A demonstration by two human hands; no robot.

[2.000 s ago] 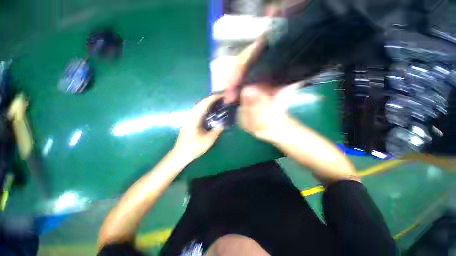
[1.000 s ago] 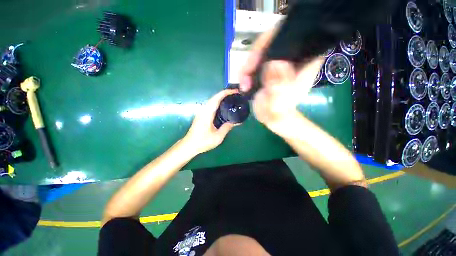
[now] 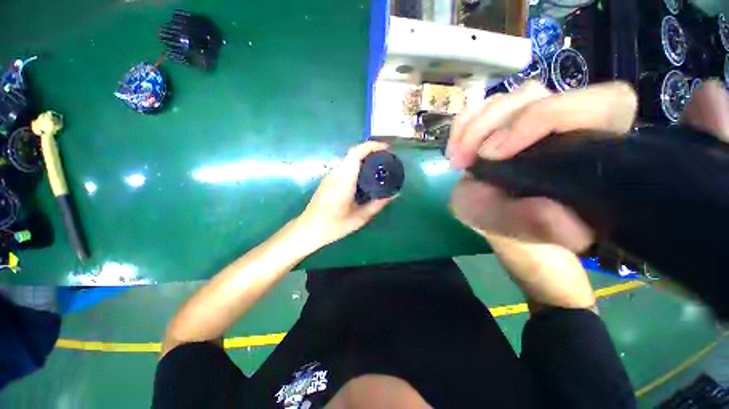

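My left hand (image 3: 340, 196) is closed around a black cylindrical housing (image 3: 380, 175), round end facing up, above the bench near its front edge. My right hand (image 3: 527, 160) grips the long black electric screwdriver (image 3: 615, 180), with the narrow end pointing left. The driver is apart from the housing, to its right, and hides part of my right hand. Its tip is hard to make out among the fingers. The white and blue screw feeder (image 3: 456, 48) stands behind, with a brass-coloured outlet block (image 3: 442, 97) at its front. No screw can be made out.
A ribbed black heat sink (image 3: 190, 40) and a blue-silver wired insert (image 3: 145, 88) lie at the back left. A yellow-headed hammer (image 3: 56, 164) lies at left beside wired subassemblies (image 3: 12, 204). Clear-faced housings (image 3: 676, 94) stand in rows at right. A person's dark sleeve (image 3: 24, 339) shows at lower left.
The right hand and screwdriver have moved right, away from the housing, and now lie more level. The feeder's outlet block has come into view. The left hand still holds the housing.
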